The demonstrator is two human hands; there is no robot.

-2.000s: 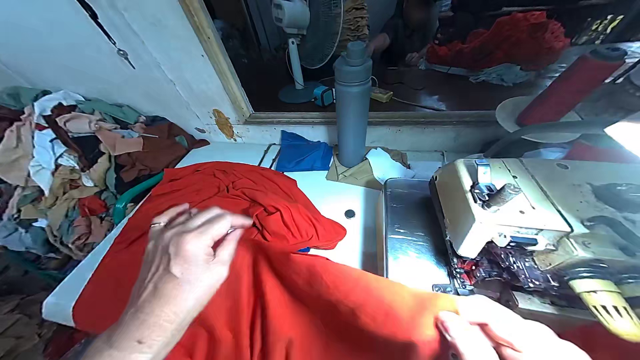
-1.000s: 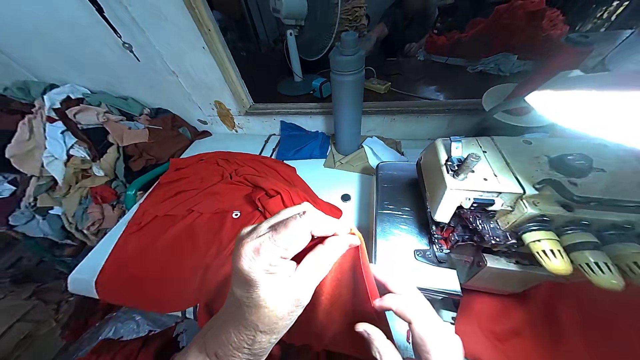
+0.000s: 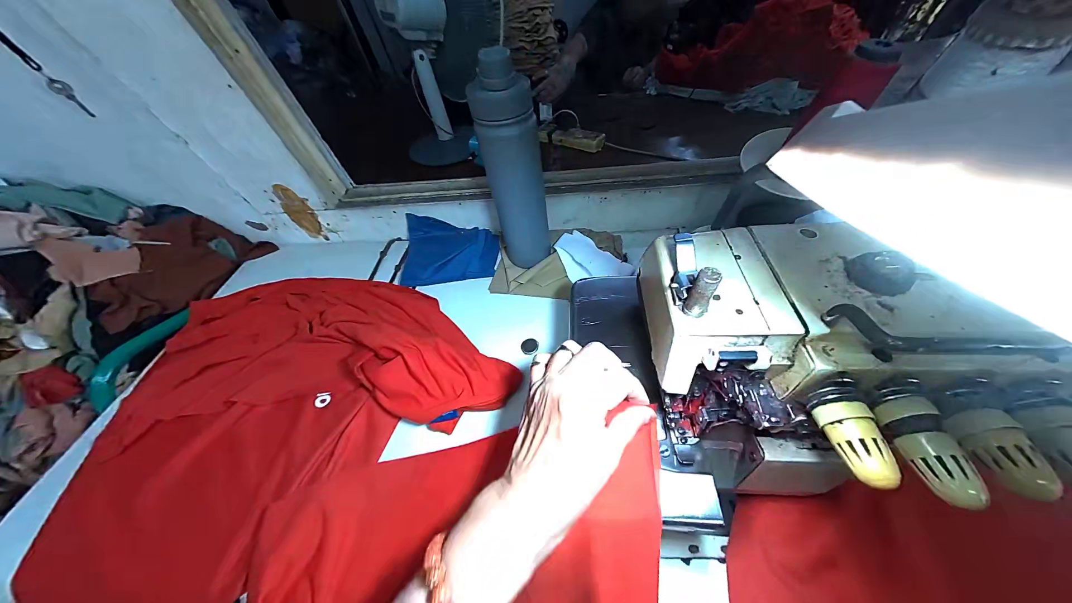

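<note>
My left hand [image 3: 578, 402] pinches the top corner of a red fabric piece [image 3: 620, 511] between thumb and fingers, just left of the presser area of an overlock sewing machine [image 3: 737, 301]. The fabric's straight edge runs down from the fingertips beside the machine's metal plate [image 3: 691, 498]. More red fabric [image 3: 193, 444] lies bunched on the white table to the left, with a small white mark on it. Another red piece [image 3: 888, 544] hangs below the yellow tension knobs [image 3: 854, 444]. My right hand is not in view.
A grey bottle [image 3: 515, 159] stands behind, among a blue cloth [image 3: 448, 251] and brown paper [image 3: 536, 276]. Fabric scraps [image 3: 109, 268] are heaped at left by a green rim [image 3: 126, 360]. A bright lamp [image 3: 946, 184] hangs over the machine. A person's hand [image 3: 557, 79] shows beyond the window frame.
My left hand has moved right and up to the machine with the fabric's corner. My right hand, on the fabric one second ago, has left the view.
</note>
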